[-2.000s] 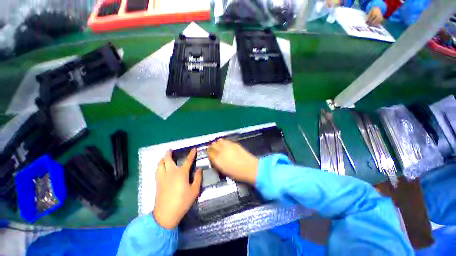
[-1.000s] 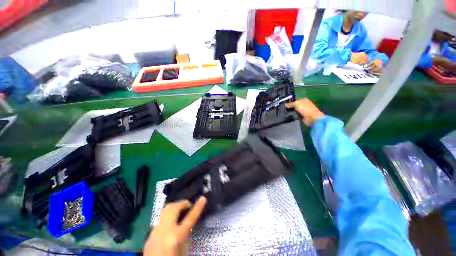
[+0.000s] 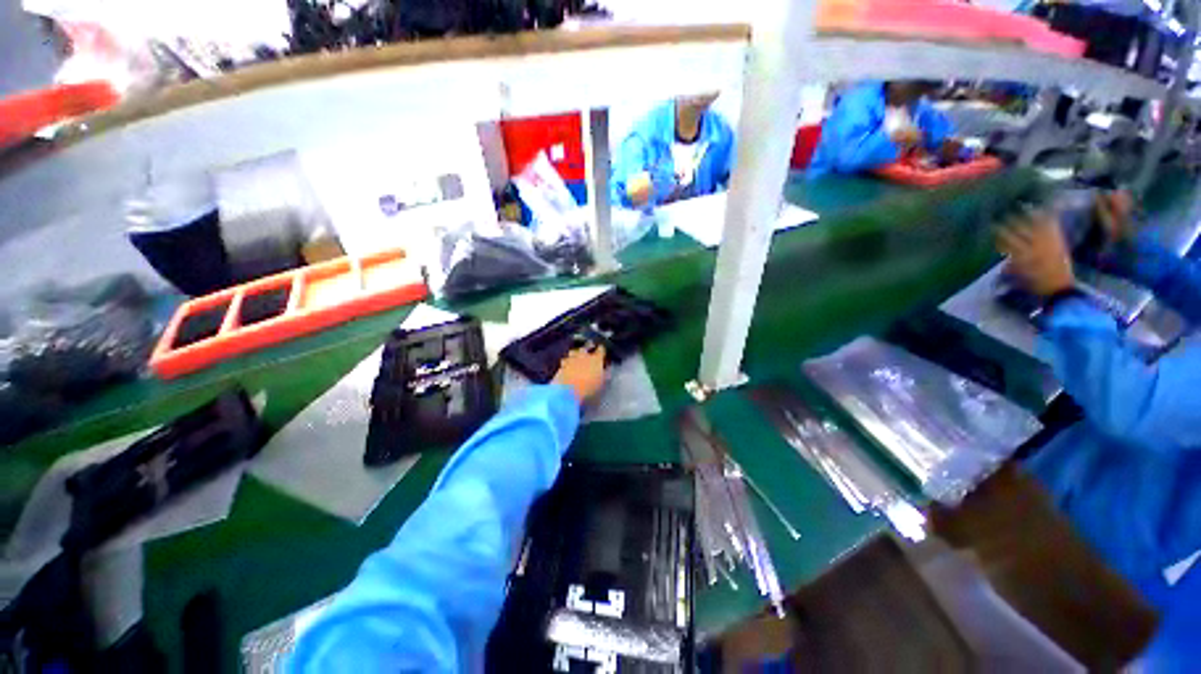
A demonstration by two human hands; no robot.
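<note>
My left hand (image 3: 580,373) reaches forward and grips the near edge of a black plastic housing (image 3: 553,345), which lies askew over a pale sheet (image 3: 626,391). Its fingers are small and partly blurred. A second black housing (image 3: 619,514) is close in front of me, right of my sleeve, with its pale bracket near the bottom edge of the picture. The picture's edge cuts off its lower end. My right hand is out of the picture; what holds or supports this near housing is hidden.
Another housing (image 3: 432,382) lies left of my hand, and one more (image 3: 165,461) farther left. A white upright (image 3: 753,224) stands behind the metal strips (image 3: 722,507). Bagged strips (image 3: 922,415) lie to the right. A neighbouring worker's hands (image 3: 1040,250) work at far right. An orange tray (image 3: 296,316) is behind.
The view has swung right. My right hand has left the far housing and the picture; my left hand now holds that far housing. The near housing has turned more upright in view.
</note>
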